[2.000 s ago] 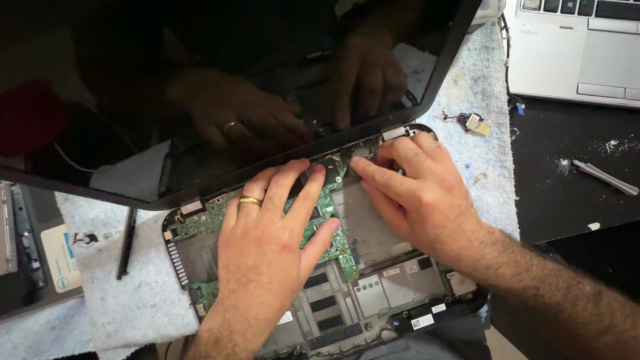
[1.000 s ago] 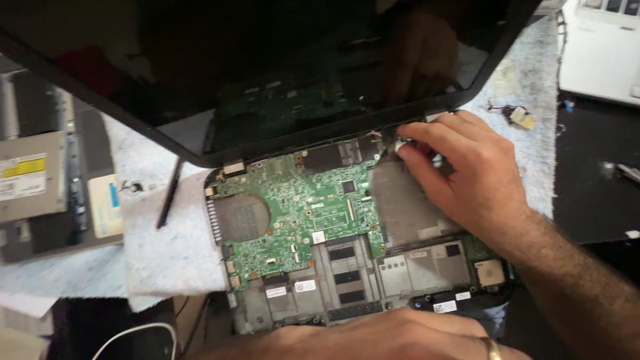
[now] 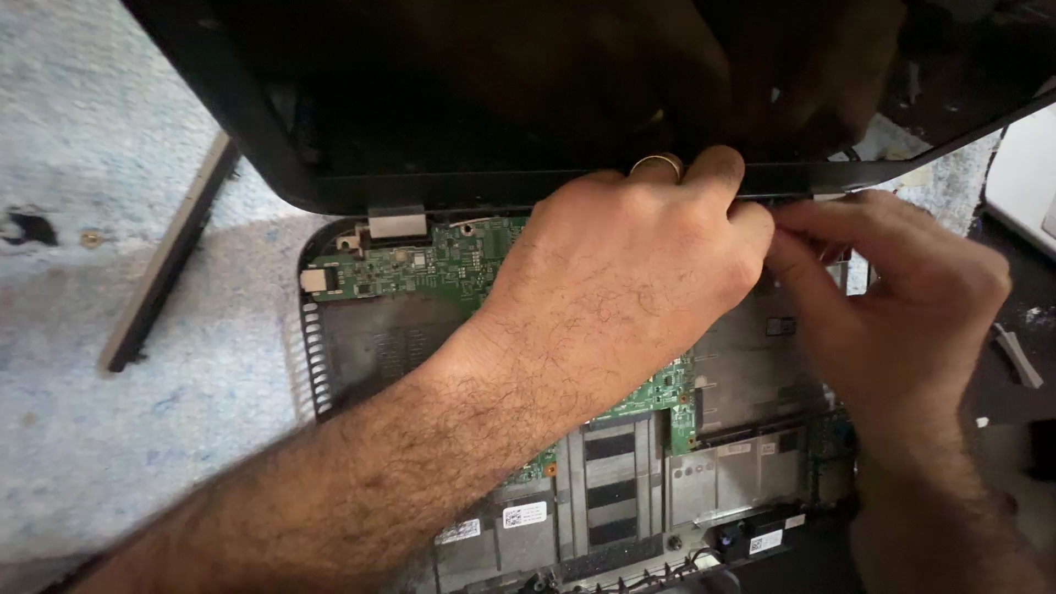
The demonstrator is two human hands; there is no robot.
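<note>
An opened laptop base [image 3: 610, 495] lies in front of me, its green motherboard [image 3: 445, 264] exposed and its dark screen [image 3: 511, 91] raised behind it. My left hand [image 3: 643, 239], with a ring on one finger, reaches across the board to the right part of the hinge edge. Its fingertips meet those of my right hand [image 3: 891, 280] there, just under the screen's lower bezel. What the fingers touch or pinch is hidden behind them. A metal hinge [image 3: 397, 224] shows at the left of that edge.
The laptop lies on a blue-white cloth [image 3: 148, 462]. A dark, narrow bar [image 3: 169, 256] rests on the cloth at the left. A small black scrap [image 3: 29, 227] is beside it. At the right are a white device's edge [image 3: 1027, 173] and a pale tool [image 3: 1016, 355] on the dark table.
My left hand has moved from the front edge of the base up to the hinge edge, beside my right hand. My right hand stays near the right hinge. The view has moved closer.
</note>
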